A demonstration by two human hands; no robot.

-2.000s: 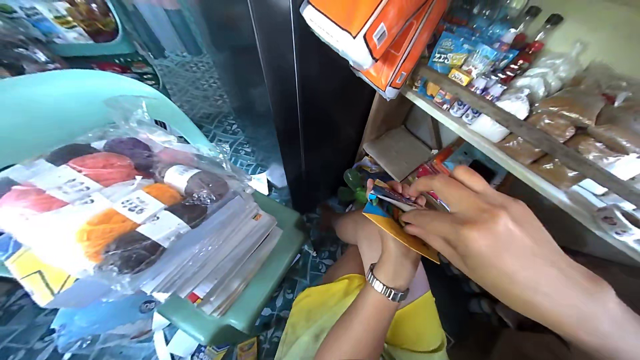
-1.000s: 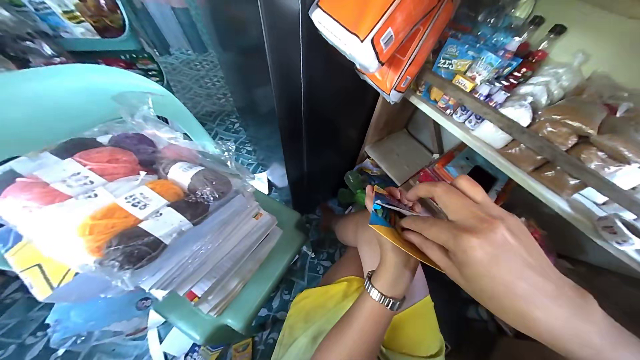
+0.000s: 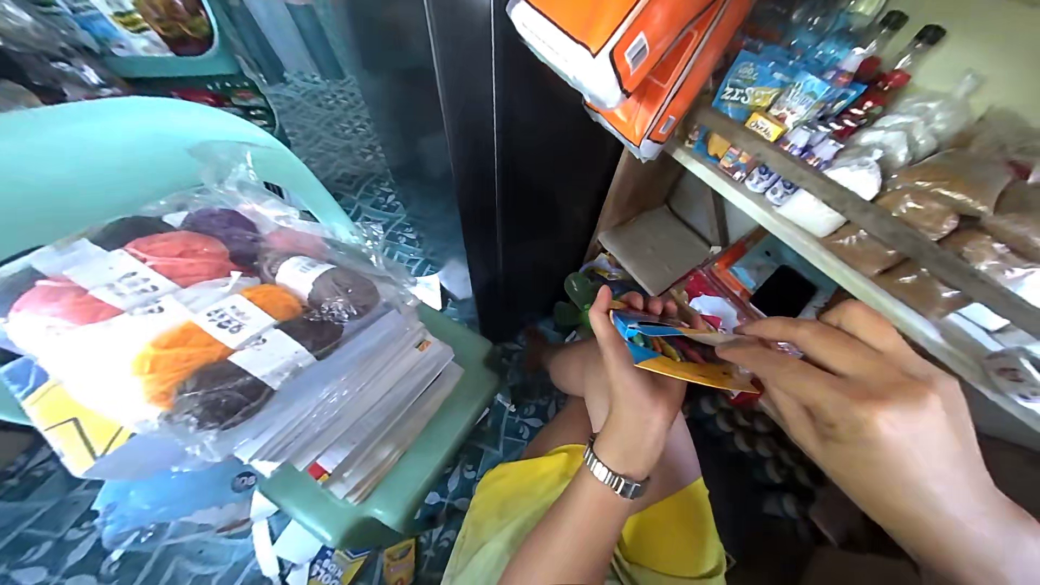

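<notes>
My left hand (image 3: 638, 382), with a metal-band watch (image 3: 611, 471) on its wrist, holds a small blue and yellow cardboard box (image 3: 691, 370) above my lap. The top of the box is open, and several colourful sticks that look like crayons (image 3: 678, 348) show inside. My right hand (image 3: 845, 390) is at the right end of the box, its thumb and index finger pinching a thin flap or sheet at the opening. Whether that piece is part of the box, I cannot tell.
At left, a green plastic chair (image 3: 455, 341) bears bagged yarn balls (image 3: 183, 260) and a stack of papers (image 3: 390, 406). Shelves (image 3: 731, 199) with sachets, bottles and bags of brown powder stand at right, a black phone (image 3: 782, 291) below. Orange packs (image 3: 674, 89) hang above. Small boxes (image 3: 398, 561) lie below the chair.
The box has tilted so that its open side and the coloured sticks show more. My right hand has shifted slightly to the right along it.
</notes>
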